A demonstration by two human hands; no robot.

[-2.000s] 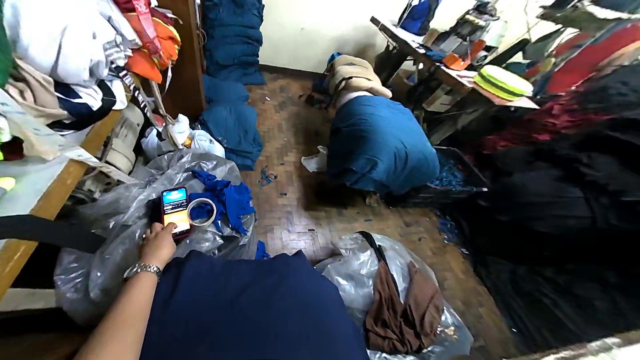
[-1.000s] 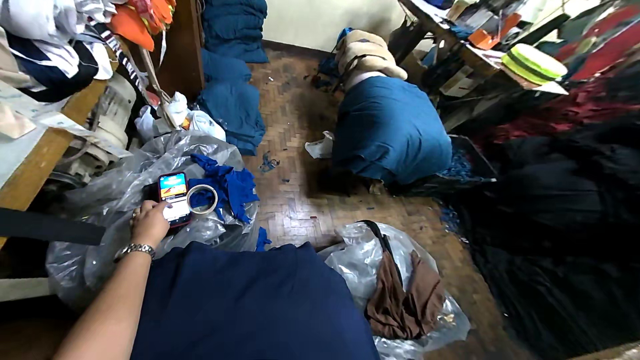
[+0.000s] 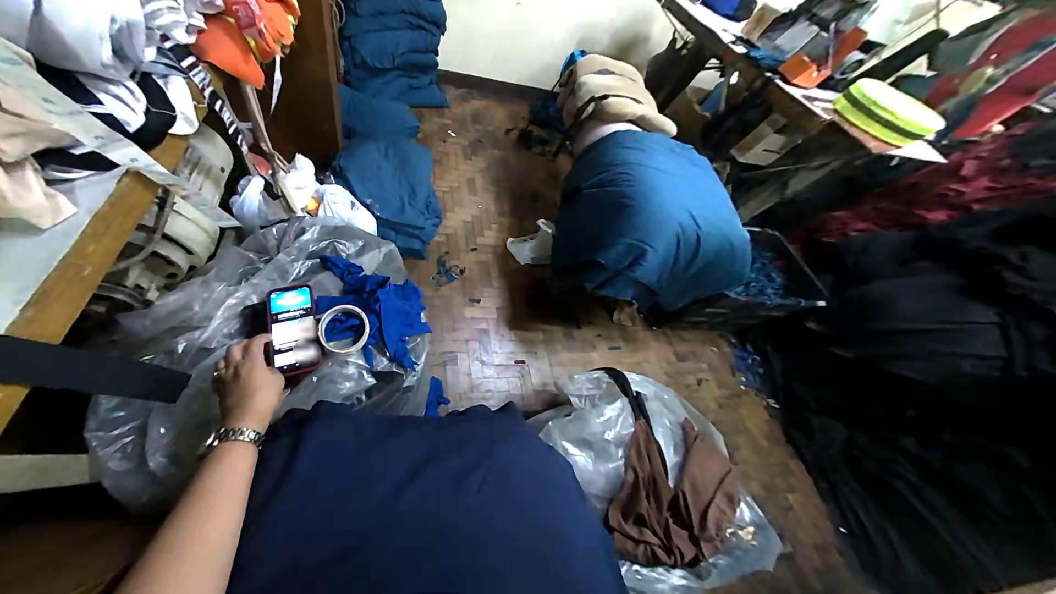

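Note:
My left hand (image 3: 247, 381), with a metal watch at the wrist, reaches to the lower left edge of a smartphone (image 3: 294, 334) with a lit screen. Whether the fingers grip the phone or only touch it is unclear. The phone lies on a clear plastic bag (image 3: 190, 412). Right beside it are a roll of tape (image 3: 343, 329) and blue fabric scraps (image 3: 400, 318). Dark navy cloth (image 3: 412, 503) covers the bottom middle of the view. My right hand does not show.
Folded blue fabric stacks (image 3: 388, 186) stand beyond the bag. Blue cloth covers a seat (image 3: 652, 214) near a black crate of scraps (image 3: 784, 272). Brown cloth (image 3: 676, 495) lies on another plastic bag at right. A wooden-edged table (image 3: 91, 256) is at left, black fabric (image 3: 924, 396) far right.
The picture on the phone's screen has changed from a colourful one to a mostly white and grey one. My left hand stays by the phone.

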